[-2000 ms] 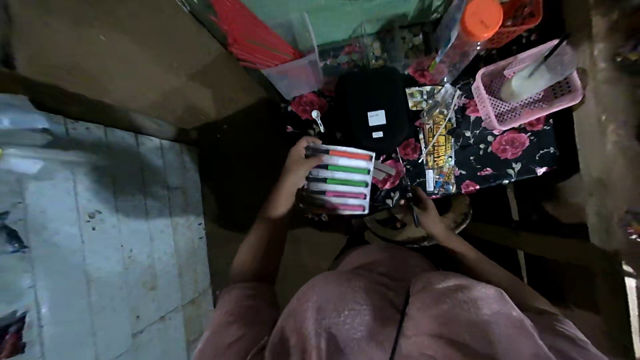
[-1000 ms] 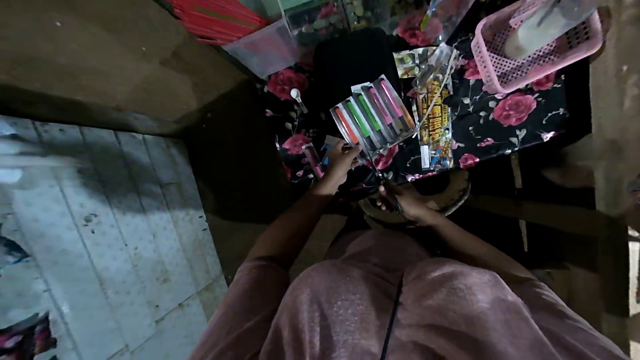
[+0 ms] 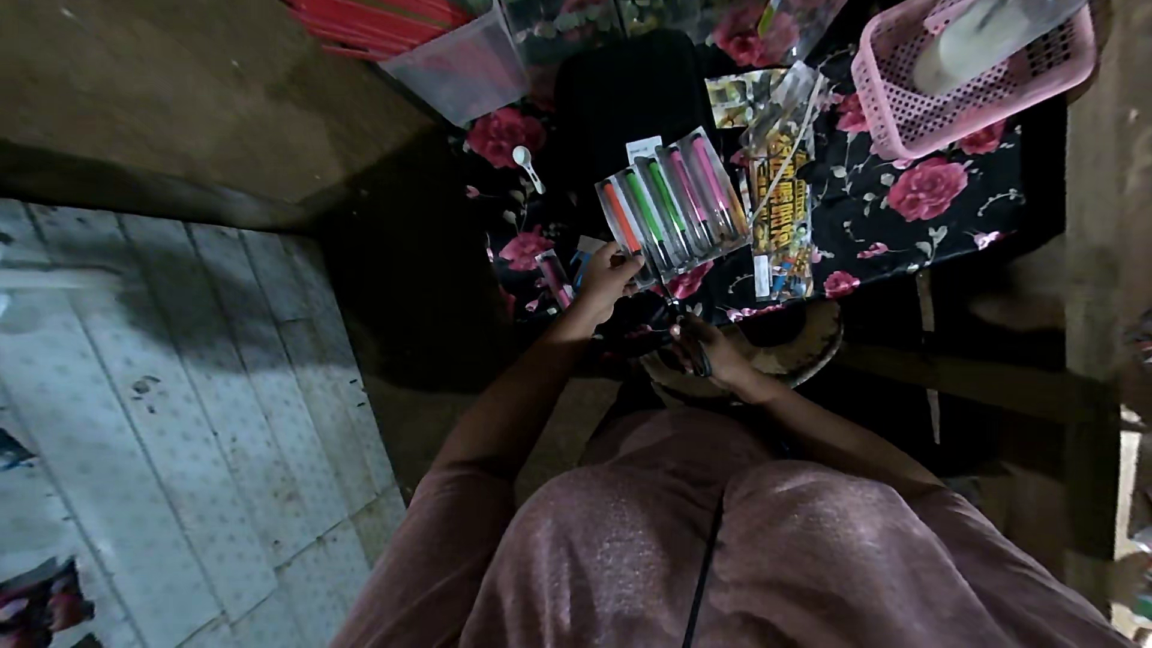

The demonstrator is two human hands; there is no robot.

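My left hand (image 3: 608, 281) grips the lower left corner of a clear plastic pack (image 3: 672, 207) with several orange, green and pink pens or markers in a row. In my right hand (image 3: 706, 349) is a dark-handled pair of scissors (image 3: 691, 344), its blades pointing up towards the pack's lower edge; whether they touch it I cannot tell. A loose pink item (image 3: 553, 279), partly in clear wrap, and a small blue thing (image 3: 583, 256) lie left of my left hand. Above the pack is a black case (image 3: 634, 94).
A floral black cloth (image 3: 927, 189) covers the table. On it are a white spoon (image 3: 528, 168), a printed plastic packet (image 3: 781, 207), a pink basket (image 3: 972, 117) with a bottle, and a clear bin (image 3: 468, 76) with red items. A round stool (image 3: 810, 346) is under the front edge.
The pen pack has turned from its pens lying crosswise to nearly upright, and my left hand has moved from its upper left side to its lower corner. The pink item shows left of that hand.
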